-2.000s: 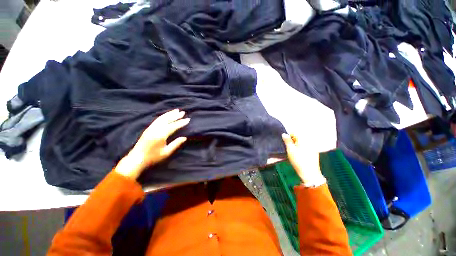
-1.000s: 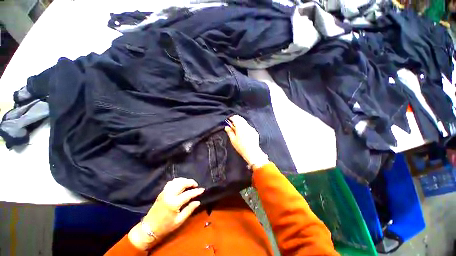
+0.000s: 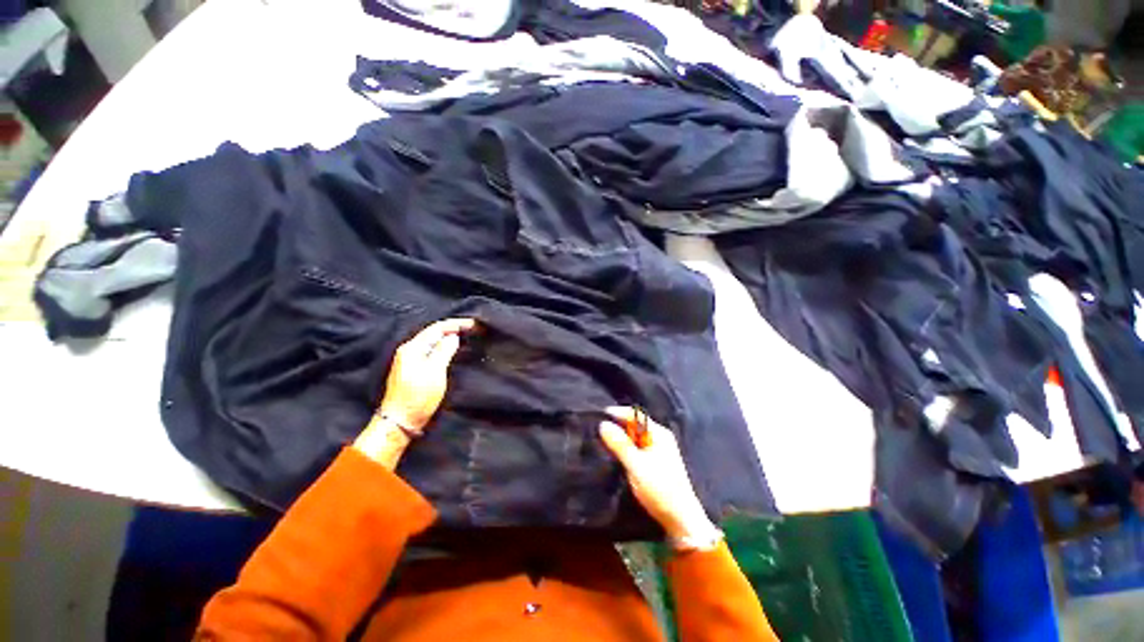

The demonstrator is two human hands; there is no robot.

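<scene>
A dark navy denim garment (image 3: pixel 339 238) lies spread in front of me, its near part hanging to the table's front edge. Stitched lines show near that edge. My left hand (image 3: pixel 423 376) has its fingertips at a fold of the cloth near the middle; the fingers are partly tucked at the fold. My right hand (image 3: pixel 646 462) rests on the cloth to the right, with a small orange-red tool (image 3: pixel 637 430), likely snips, held at its fingers. Most of the tool is hidden.
The white table (image 3: pixel 809 433) shows between garments. More navy and grey garments (image 3: pixel 841 289) are heaped at the back and right. A green crate (image 3: pixel 815 577) and a blue crate (image 3: pixel 1004 564) stand below the right edge. A person's head (image 3: pixel 1060 82) shows at the far right.
My left hand has moved up onto the fold. My right hand has moved down and right, and the orange-red tool now shows in it. The view has shifted to show more of the far table.
</scene>
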